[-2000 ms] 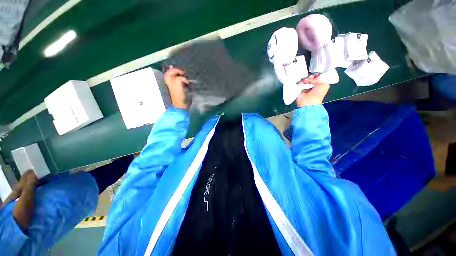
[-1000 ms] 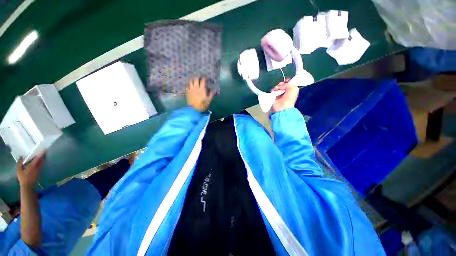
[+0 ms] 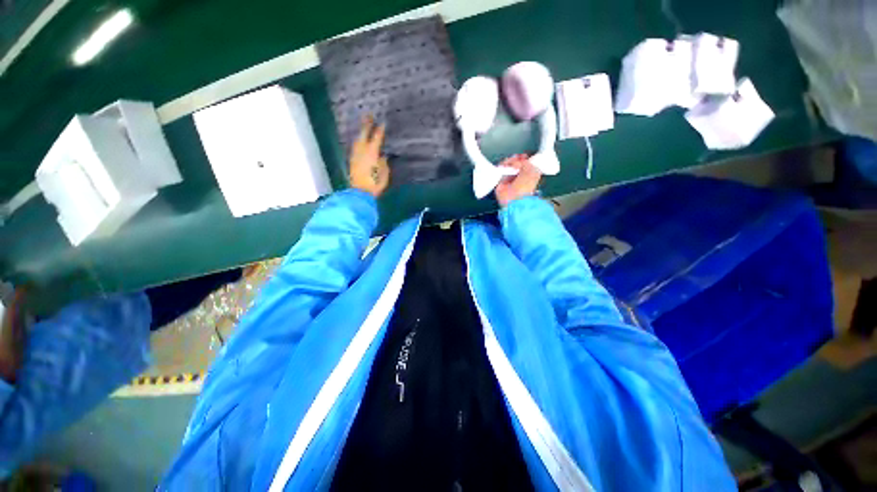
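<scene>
A dark grey wrapping sheet [image 3: 399, 91] with a small repeated pattern lies flat on the green bench. My left hand [image 3: 369, 165] rests on its lower left part with the fingers apart. My right hand [image 3: 518, 180] grips the band of white headphones [image 3: 548, 135] at its near side. The two cups point away from me, one with a pinkish inner pad, and the left cup is at the sheet's right edge. A white accessory card pack [image 3: 585, 106] with a thin cord lies just right of the headphones.
More white card packs [image 3: 654, 79] lie farther right, near a crumpled translucent poly bag [image 3: 846, 62]. A closed white gift box [image 3: 262, 152] and an opened white box [image 3: 101, 173] stand left. A blue crate [image 3: 712, 279] is below the bench at right. Another worker's blue sleeve [image 3: 77, 360] shows lower left.
The wrapping sheet has come down flat under my left hand. My right hand has drawn the headphones left, away from the card packs, to the sheet's edge. The neighbouring worker's hand has left the white box.
</scene>
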